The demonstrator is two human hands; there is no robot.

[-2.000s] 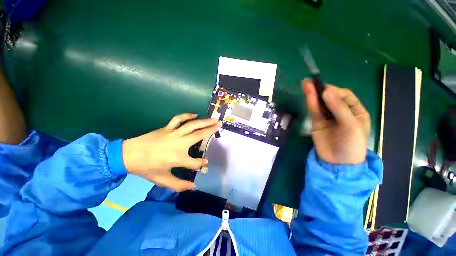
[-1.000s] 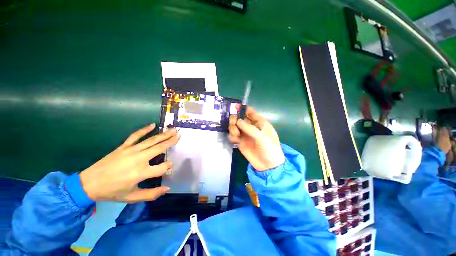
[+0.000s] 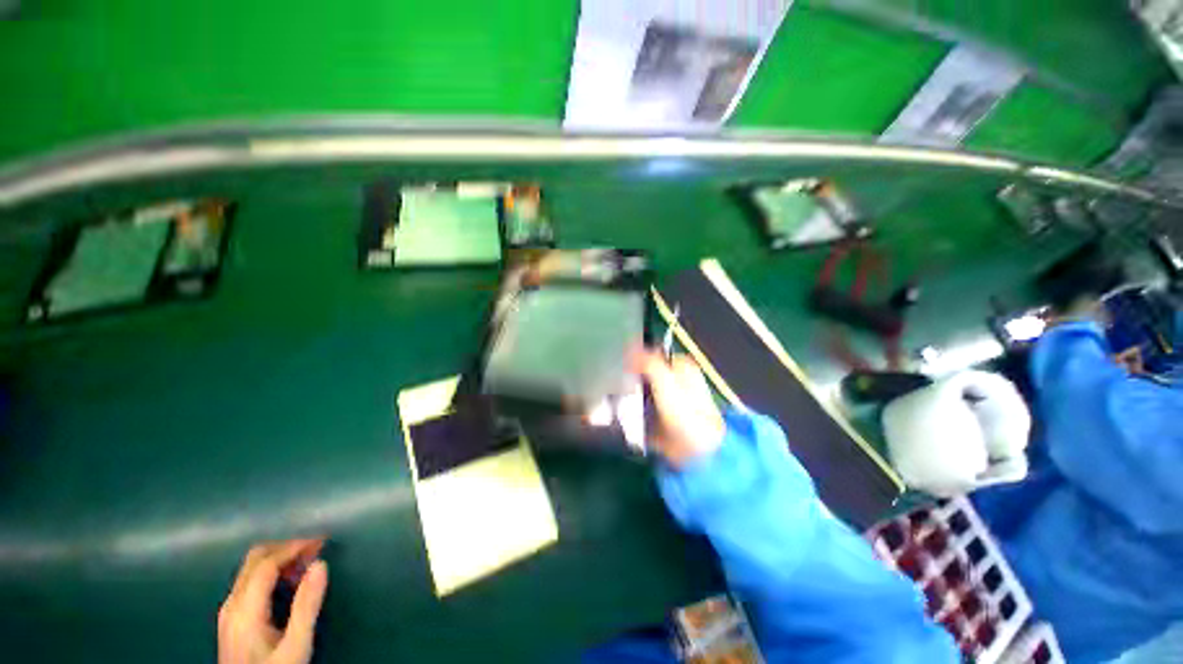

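A blurred tablet screen assembly [image 3: 567, 340] with a pale greenish panel is held above the bench by my right hand [image 3: 681, 405], at its lower right corner. The tweezers [image 3: 669, 335] show as a thin bright tip above my right fingers. My left hand [image 3: 270, 604] is at the bottom left, cut off by the lower edge, away from the tablet; its fingers are curled with a gap between them, and I cannot tell if anything is in them. The adhesive release sheet [image 3: 488, 520], cream with a dark block, lies on the bench below the tablet.
Tablets lie at the far left [image 3: 104, 263], back middle [image 3: 448, 227] and back right [image 3: 800, 214] near the metal rail [image 3: 493, 145]. Long black adhesive sheets [image 3: 791, 385], wired parts [image 3: 860, 309], a white roll [image 3: 957, 432] and a component tray [image 3: 954, 571] are at right. Another person's blue sleeve [image 3: 1118, 448] is beyond.
The view has tilted up toward the rail. The tablet is off the release sheet and raised in my right hand. My left hand has left the tablet and is apart from it.
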